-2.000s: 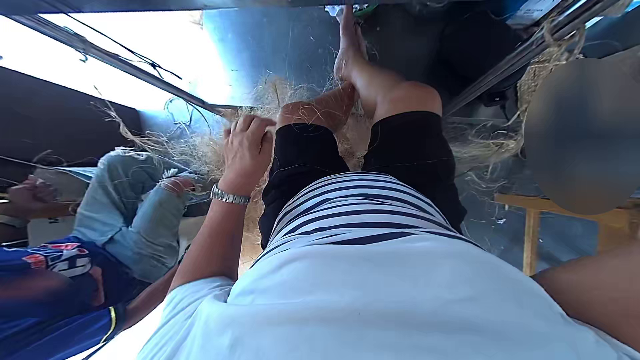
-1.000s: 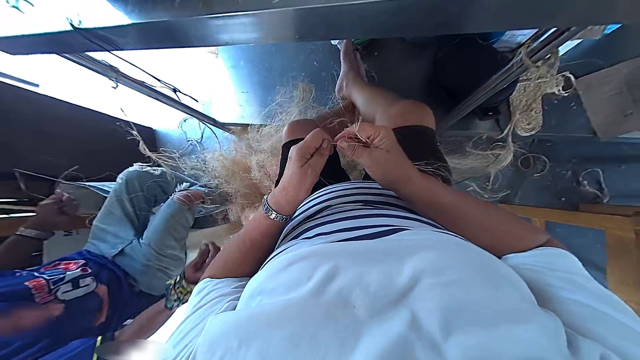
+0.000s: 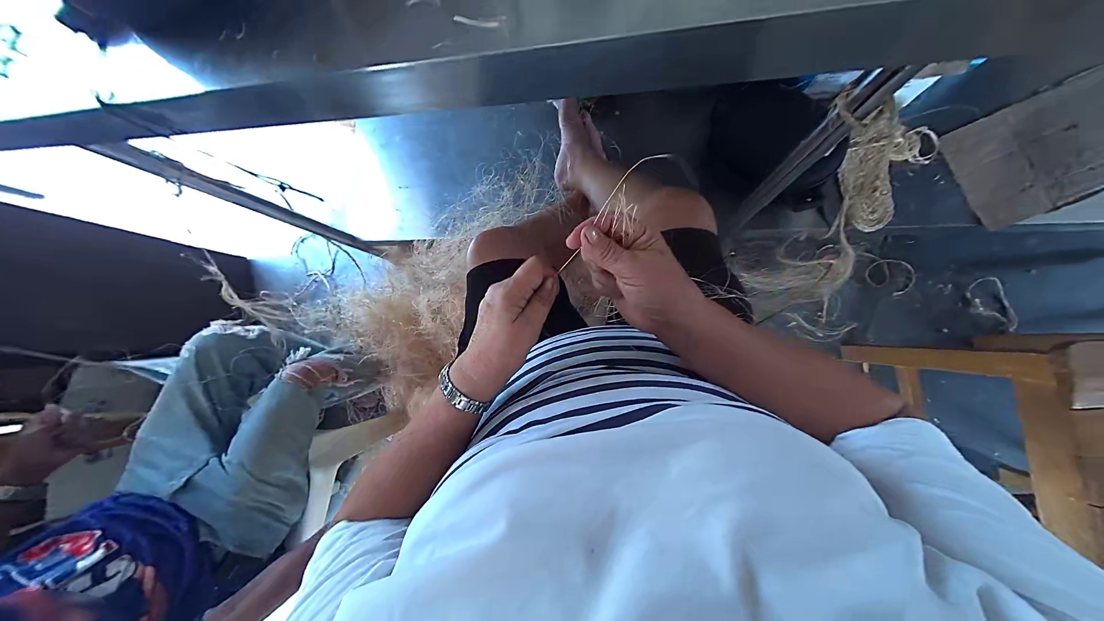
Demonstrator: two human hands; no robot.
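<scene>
My left hand (image 3: 516,312), with a metal watch on its wrist, pinches a thin strand of tan plant fiber (image 3: 571,259) over my lap. The strand runs up to my right hand (image 3: 634,269), whose thumb and fingers are closed on it, with loose ends fanning out above the knuckles. Left of my thighs lies a large fluffy heap of loose fiber (image 3: 414,310), next to my left forearm. More thin fibers (image 3: 806,274) trail out to the right of my right knee.
A coiled bundle of fiber cord (image 3: 869,172) hangs from a metal bar at upper right. A wide metal beam (image 3: 517,65) crosses above my feet. Another person in torn jeans (image 3: 233,431) sits at left. A wooden frame (image 3: 1035,379) stands at right, below a flat board (image 3: 1026,151).
Two seconds ago my left hand lay by the fiber heap and my right hand was out of view. Both hands have come together over my lap; since one second ago they have moved slightly apart.
</scene>
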